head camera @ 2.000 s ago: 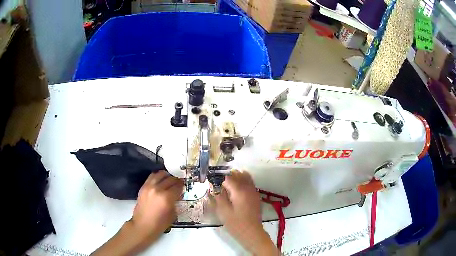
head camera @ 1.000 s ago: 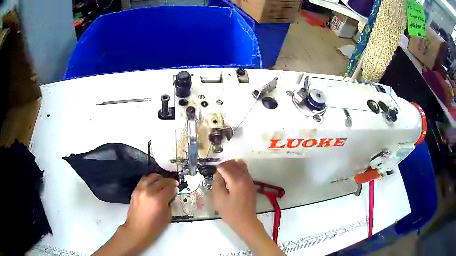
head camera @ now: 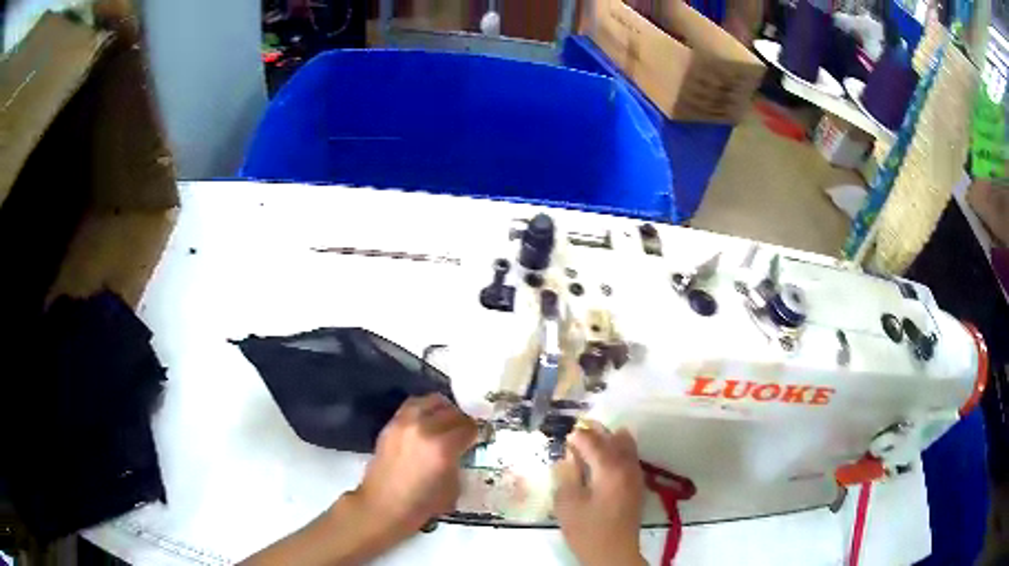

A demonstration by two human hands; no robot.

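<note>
A black fabric panel (head camera: 337, 387) lies left of the needle area of the white sewing machine (head camera: 763, 426). My left hand (head camera: 423, 462) is closed on the panel's right end, with its fingertips beside the presser foot (head camera: 539, 418). My right hand (head camera: 601, 486) is at the right side of the foot, fingers bent and thumb near the index finger. Whether it holds fabric or thread cannot be told. The bed plate (head camera: 503, 486) shows between the hands. The needle point itself is hidden or too small to see.
A black cloth heap (head camera: 83, 409) lies at the left by an open carton (head camera: 122, 238). A thin rod (head camera: 387, 255) lies behind the panel. Red-handled snips (head camera: 667, 482) lie right of my right hand. A blue bin (head camera: 454, 133) stands behind the table.
The camera view has shifted, so the whole scene sits further right and lower. Both hands stay on either side of the presser foot, and the panel remains at the left.
</note>
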